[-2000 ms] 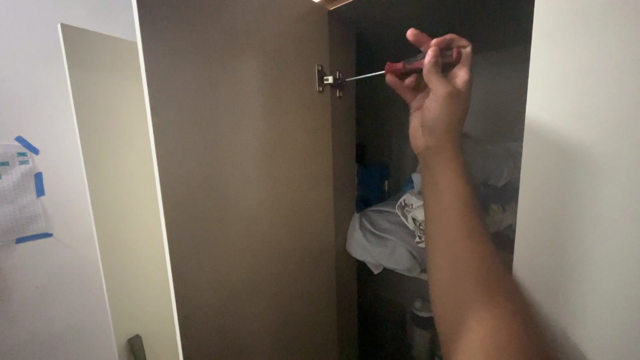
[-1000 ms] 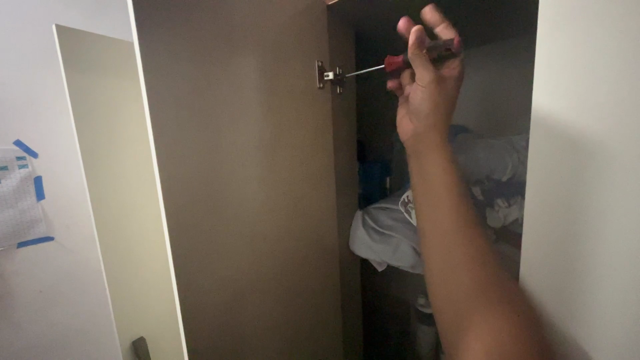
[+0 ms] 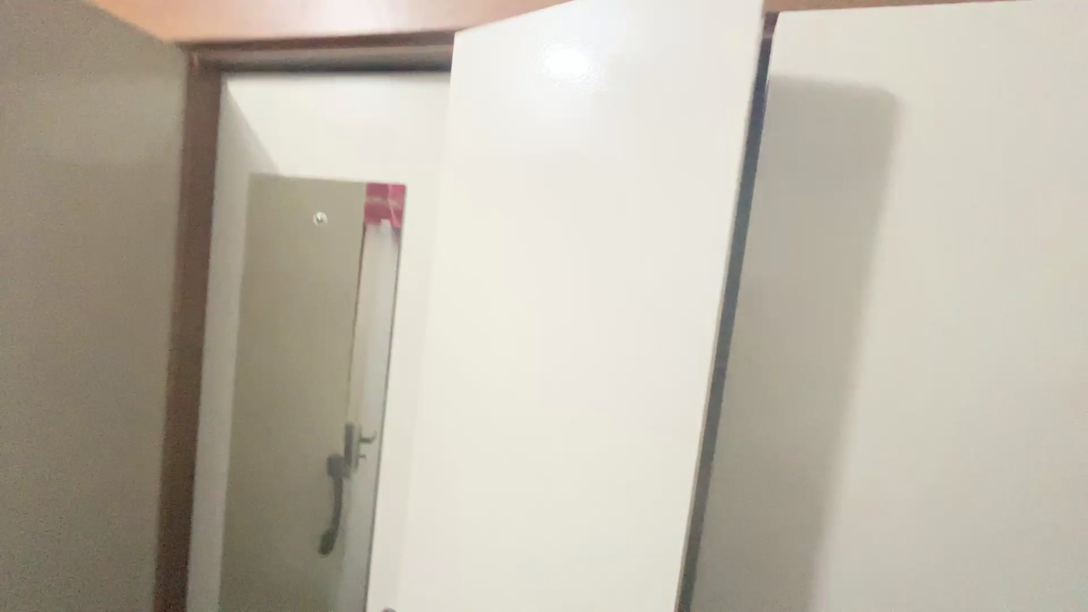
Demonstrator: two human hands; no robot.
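Observation:
Neither my left hand nor my right hand shows in the head view, and no screwdriver can be seen. A white cabinet door (image 3: 586, 297) stands in the middle, its face lit from above. Left of it, a white panel (image 3: 331, 127) bears a tall mirror (image 3: 289, 340). Reflected in the mirror are a dark handle, a small round fitting and a strip of red cloth. The picture is somewhat blurred.
A grey-beige door panel (image 3: 85, 323) fills the left side beside a brown upright frame (image 3: 187, 340). Another white door (image 3: 960, 340) takes up the right side, with a soft shadow on it. A wooden rail (image 3: 323, 17) runs along the top.
The view has swung far away from the hinge and shelves. The hand holding the red-handled screwdriver at the hinge is out of sight now.

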